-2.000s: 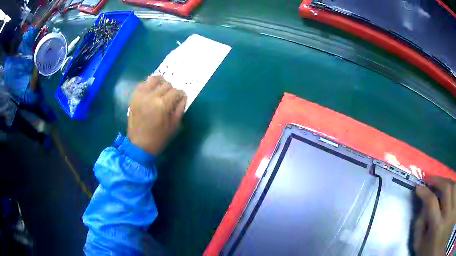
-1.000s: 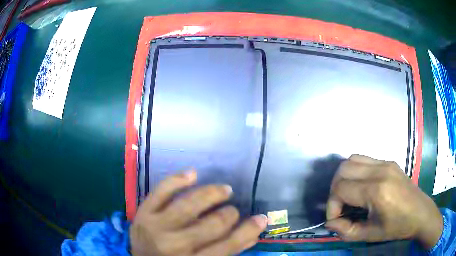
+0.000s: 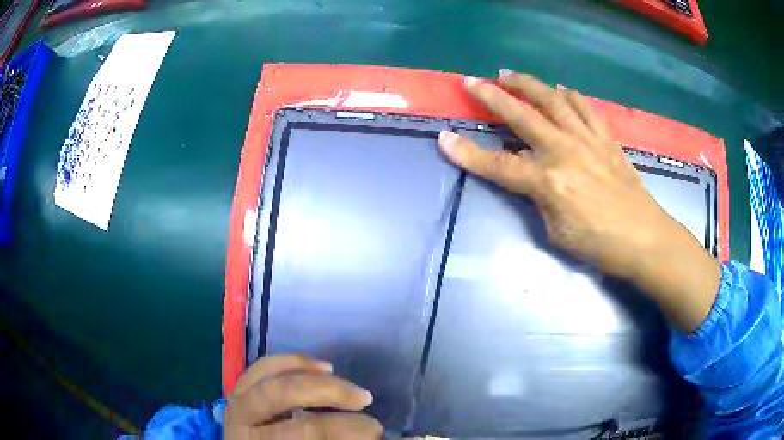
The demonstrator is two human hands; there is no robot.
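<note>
A dark grey laptop back cover (image 3: 361,223) lies in a red-orange foam cradle (image 3: 245,249). A thin black cable (image 3: 444,266) runs down across the cover from its top edge. My right hand (image 3: 576,176) is spread over the top edge, its thumb tip beside the cable's upper end and its other fingertips over the cradle's rim. It covers part of the top edge. My left hand (image 3: 301,400) is at the bottom left of the cover, fingers bent, near the cable's lower end. It is cut off by the frame edge, so its hold is unclear.
A white sheet with dark specks (image 3: 103,129) lies at the left, beside a blue tray (image 3: 26,112) cut off by the edge. A sheet with blue streaks (image 3: 765,215) is at the far right. Other red cradles (image 3: 675,15) show at the top.
My right hand has moved from the cover's lower right up to its top edge and opened. My left hand stays low. The cable lies straighter, and the yellowish tip no longer shows.
</note>
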